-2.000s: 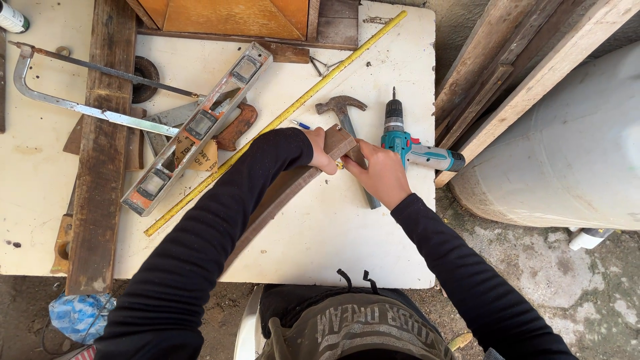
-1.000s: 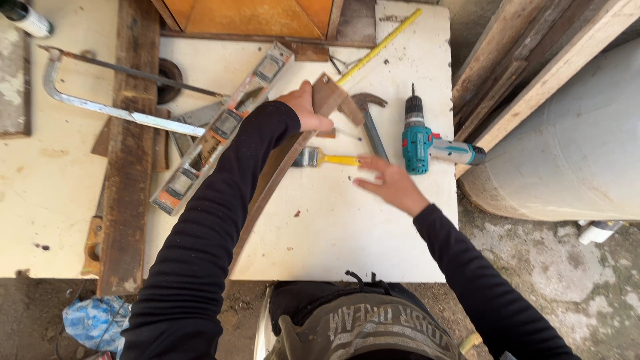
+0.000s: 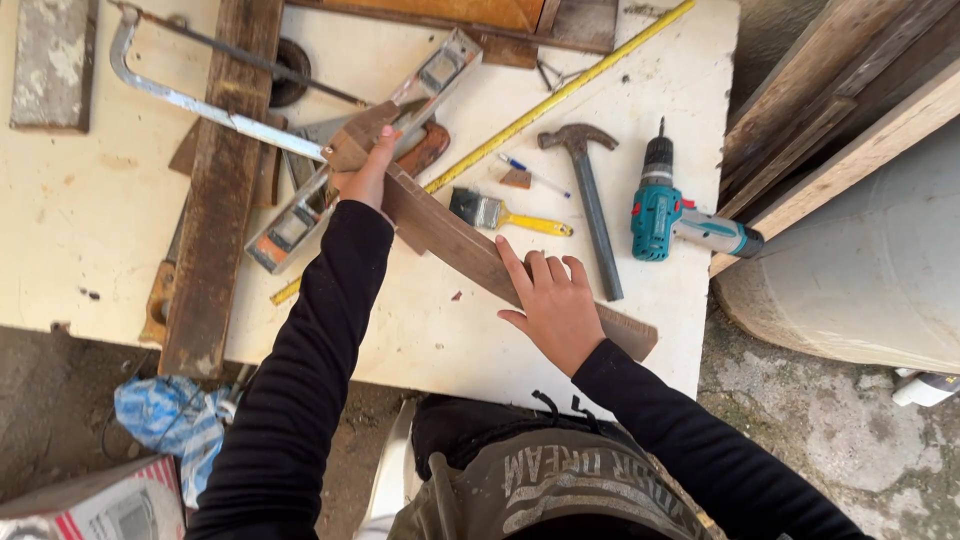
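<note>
A curved brown wooden piece (image 3: pixel 457 244) lies slantwise above the white table. My left hand (image 3: pixel 367 176) grips it near its upper left end, where a short block is joined on. My right hand (image 3: pixel 555 307) rests on its lower right part with the fingers spread. Just above the piece are a paintbrush with a yellow handle (image 3: pixel 536 223), a pen (image 3: pixel 514 162) and a small wood chip (image 3: pixel 516 178). Farther right lie a claw hammer (image 3: pixel 592 210) and a teal cordless drill (image 3: pixel 656 221). Behind my left hand are a spirit level (image 3: pixel 442 71) and a yellow folding rule or tape (image 3: pixel 559 96).
On the left, a hacksaw (image 3: pixel 195 109) crosses a long dark plank (image 3: pixel 217 180), with a handsaw handle (image 3: pixel 159 300) beside it. An orange wooden panel (image 3: pixel 465 11) is at the back. Boards (image 3: pixel 847 150) lean on the right near a large pale container (image 3: pixel 862 247).
The wooden piece has swung so its lower end now points right. My right hand has moved from beside the paintbrush onto the piece. My left hand still holds the upper end.
</note>
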